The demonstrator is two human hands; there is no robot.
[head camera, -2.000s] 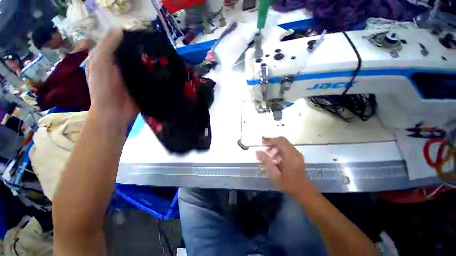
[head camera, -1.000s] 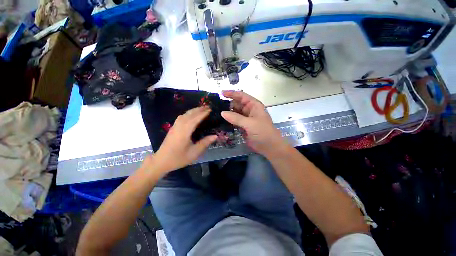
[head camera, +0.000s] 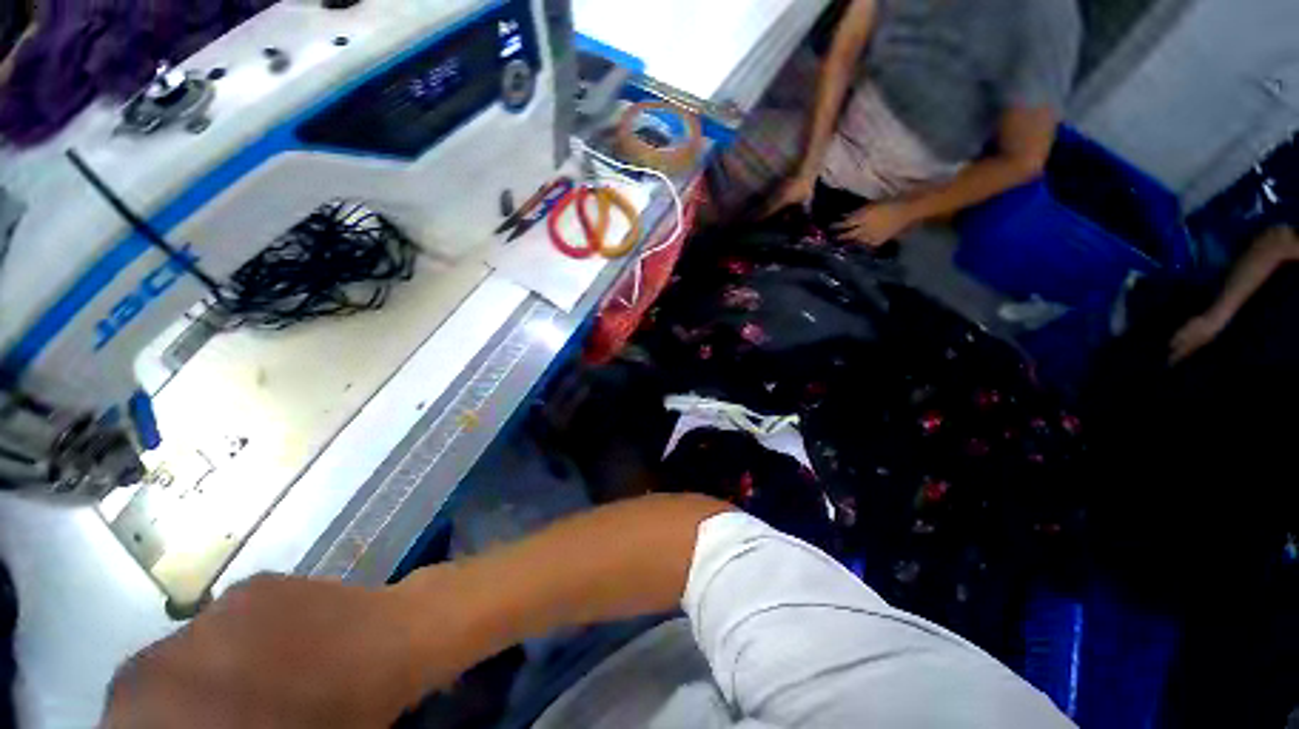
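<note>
My right hand [head camera: 264,648] is at the lower left, at the table's front edge, seen from the back and blurred; its fingers are hidden. My left hand is out of the picture. The white sewing machine [head camera: 200,214] stands at the upper left, with its presser foot area [head camera: 71,449] at the left edge. A sliver of dark cloth shows at the far left edge. The large pile of black floral pieces [head camera: 883,413] lies right of the table, with a white cloth or paper strip [head camera: 741,419] on it.
Black cord [head camera: 321,266] lies tangled on the machine bed. Red and orange ring-handled scissors [head camera: 596,224], small dark snips [head camera: 537,208] and a tape roll [head camera: 660,135] lie beside the machine. Another person [head camera: 940,100] has both hands at the pile. A blue crate [head camera: 1076,221] stands behind.
The view has swung right to the floral pile and the other person. The floral piece held by both hands a second ago is mostly out of view, and my left hand has left the picture.
</note>
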